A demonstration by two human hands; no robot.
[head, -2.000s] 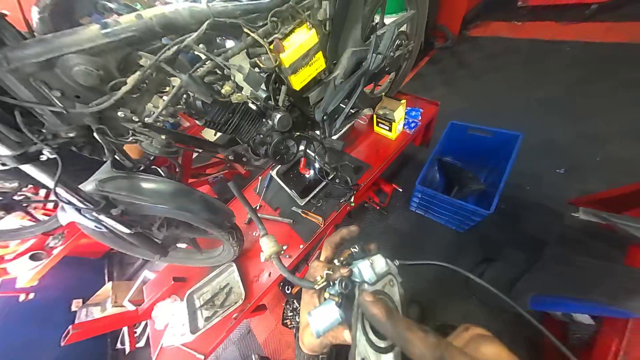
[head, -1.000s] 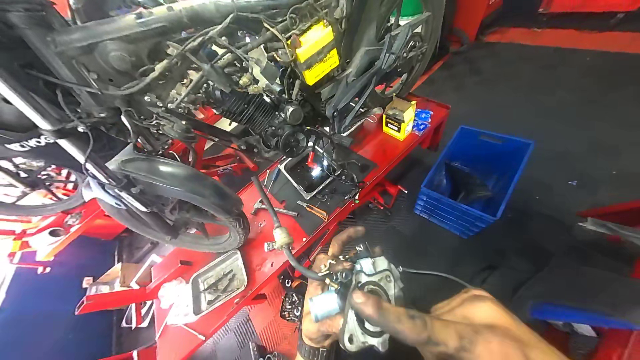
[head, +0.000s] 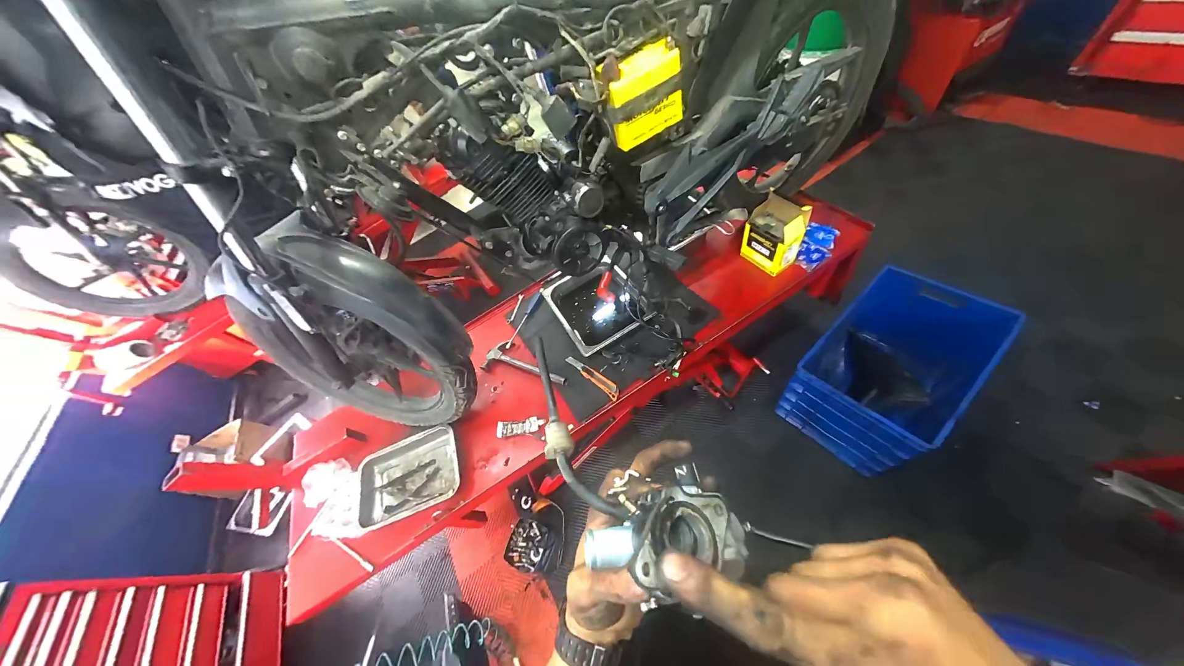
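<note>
My left hand, with a dark watch at its wrist, holds a metal carburetor from behind and below; its round bore faces up toward me. A black hose with a pale inline fitting rises from the carburetor's left side, and a thin cable runs off to its right. The index finger of my right hand is extended onto the flange near the bore. Its other fingers are curled, and I cannot tell whether they hold anything.
A motorcycle stands on a red lift table. On the table are a metal tray, a black drip pan, a hammer, an orange-handled cutter and a yellow box. Stacked blue crates stand at right.
The carburetor has turned in my left hand, so its bore shows differently. My right index finger has shifted from the bore's upper edge to the lower-left flange.
</note>
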